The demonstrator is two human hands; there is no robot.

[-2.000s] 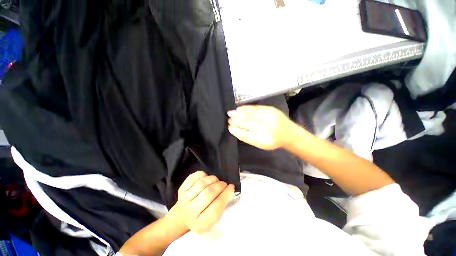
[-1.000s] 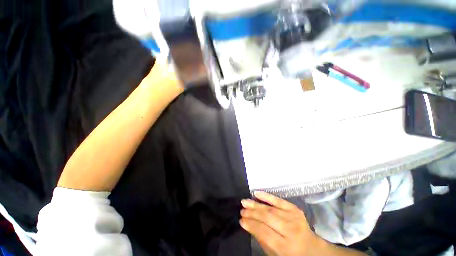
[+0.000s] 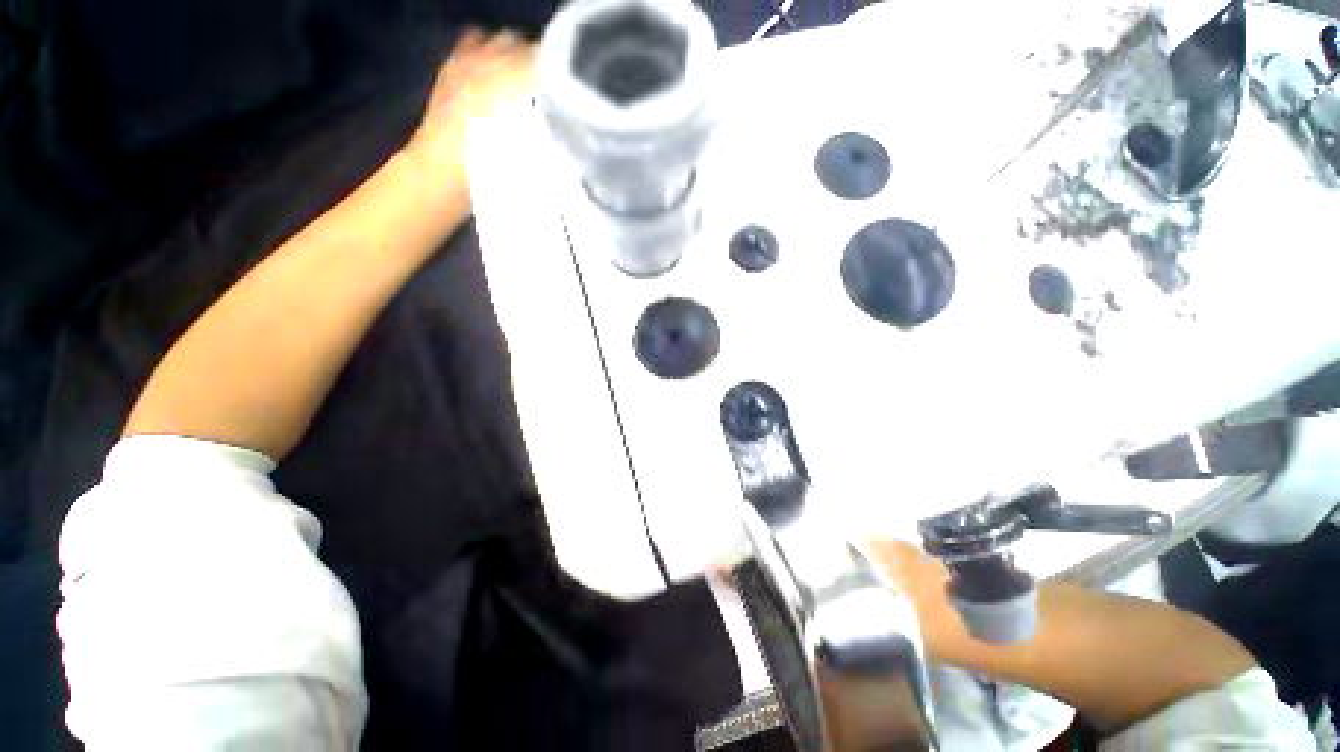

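Observation:
The white sewing machine head (image 3: 794, 338) fills the middle and right of the view, seen from above and close. The black garment (image 3: 426, 544) lies spread to its left and in front. My left hand (image 3: 482, 81) is at the top left, over the black cloth and partly cut off by the machine's edge; its fingers are blurred and their hold is unclear. My right hand (image 3: 914, 588) is mostly hidden behind the head and its metal parts; the forearm shows at lower right. The needle, presser foot and sewn edge are hidden.
A shiny metal lever part (image 3: 867, 646) and a dark thread tension assembly (image 3: 985, 544) stick out at the head's near side. A ruled tape strip (image 3: 742, 723) shows at the table's front edge. Pale and black cloth lies at the lower right.
The view has moved forward over the machine, so its head now covers the table, pens and phone. My left hand shows farther beyond the head's edge; my right hand is now mostly hidden.

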